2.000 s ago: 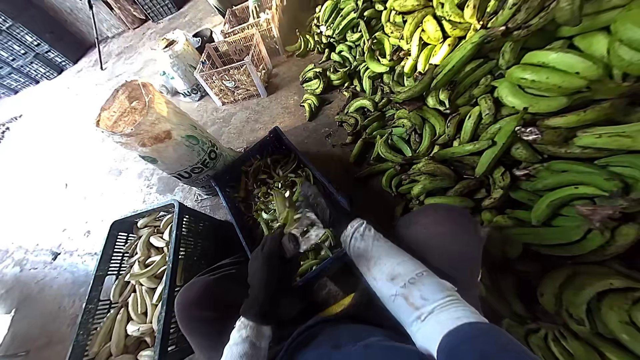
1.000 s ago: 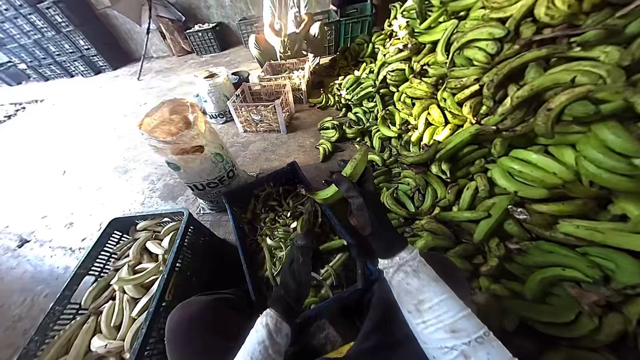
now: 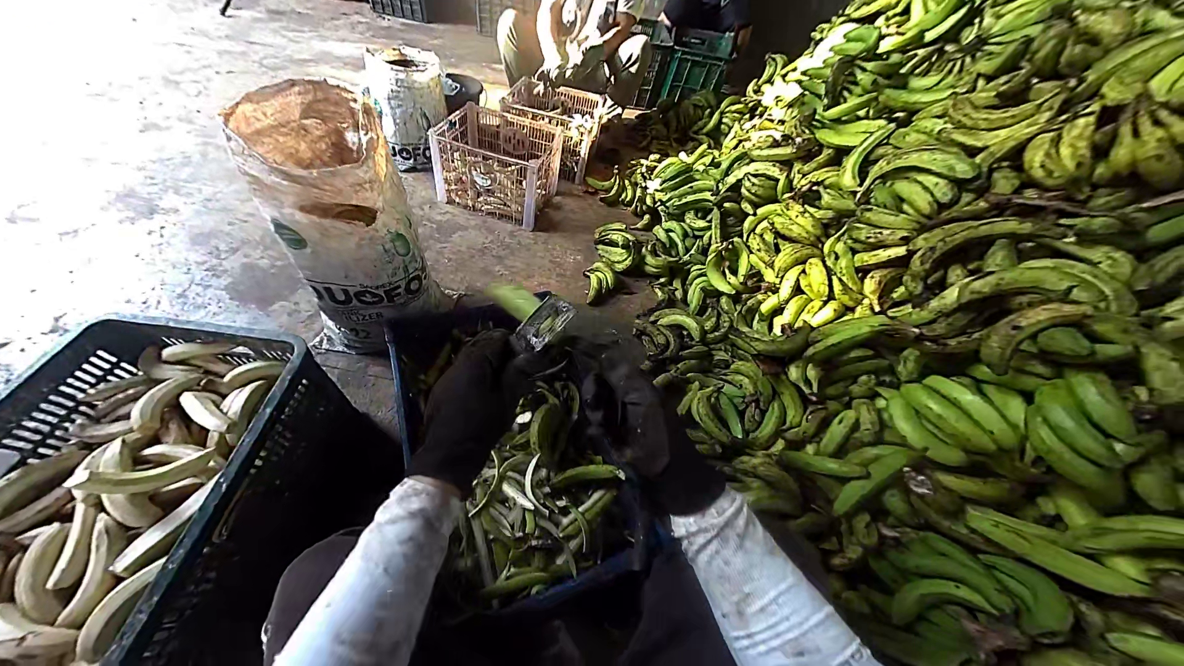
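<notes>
My left hand (image 3: 476,398), in a black glove, is above the blue crate (image 3: 592,592) between my knees. Its fingers are closed on a small shiny tool (image 3: 546,324), whose kind I cannot tell. Close by on the right, my black-gloved right hand (image 3: 638,416) holds a green plantain (image 3: 513,301), blurred and partly hidden behind the tool and fingers. Green peels (image 3: 527,499) fill much of the crate below both hands. Peeled plantains (image 3: 139,481) lie in a black plastic crate (image 3: 301,370) to the left.
A large heap of green plantains (image 3: 925,305) rises on the right. Ahead on the left stand an open woven sack (image 3: 342,222) and a smaller sack (image 3: 407,102). Beyond are pale slatted crates (image 3: 499,166), a seated person (image 3: 573,46) and green crates (image 3: 694,69).
A second ago my right hand held the plantain up at the heap's edge and my left hand was low over the peels. Now both hands are close together at the crate's far side.
</notes>
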